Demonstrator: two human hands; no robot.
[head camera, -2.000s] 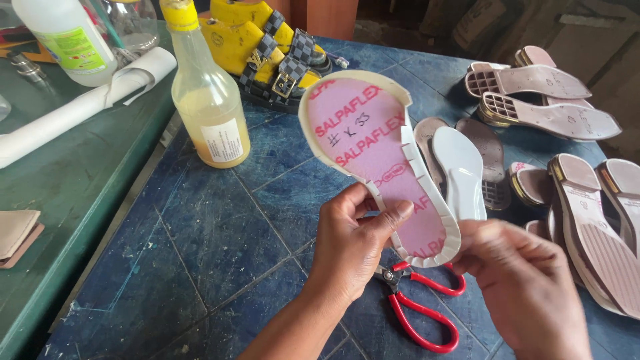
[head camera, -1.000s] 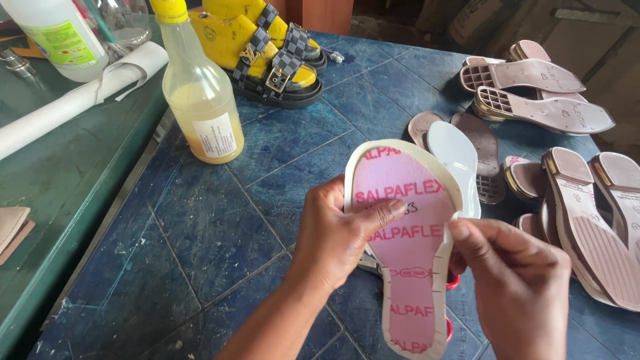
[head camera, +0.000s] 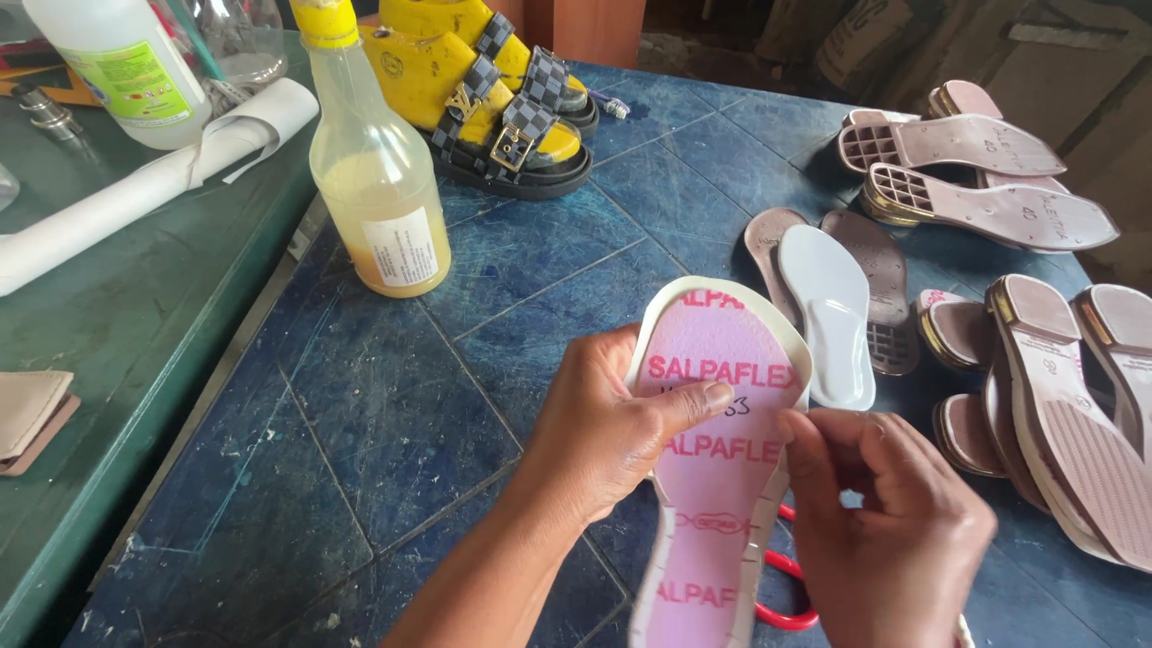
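Observation:
A pink shoe insole board (head camera: 711, 486) with printed lettering and a pale folded rim is held up over the blue table. My left hand (head camera: 612, 418) grips it from the left side, thumb lying across its face. The fingertips of my right hand (head camera: 877, 504) pinch the rim at the right edge, just below the wide end. Small cuts run along the rim at the narrow part. Red-handled scissors or nippers (head camera: 787, 616) lie beneath, mostly hidden by the board and my right hand.
A glass bottle of yellowish liquid (head camera: 382, 198) stands left of centre, near yellow shoe lasts wearing checked sandals (head camera: 513, 135). Soles with heels (head camera: 994, 207) and a glossy white sole form (head camera: 828, 315) lie to the right. A white roll (head camera: 153, 184) rests on the green table (head camera: 171, 333).
The board has been turned and lowered since two seconds ago, its wide end now pointing up. My left hand has shifted from the narrow part to the wide end. My right hand still works at the rim.

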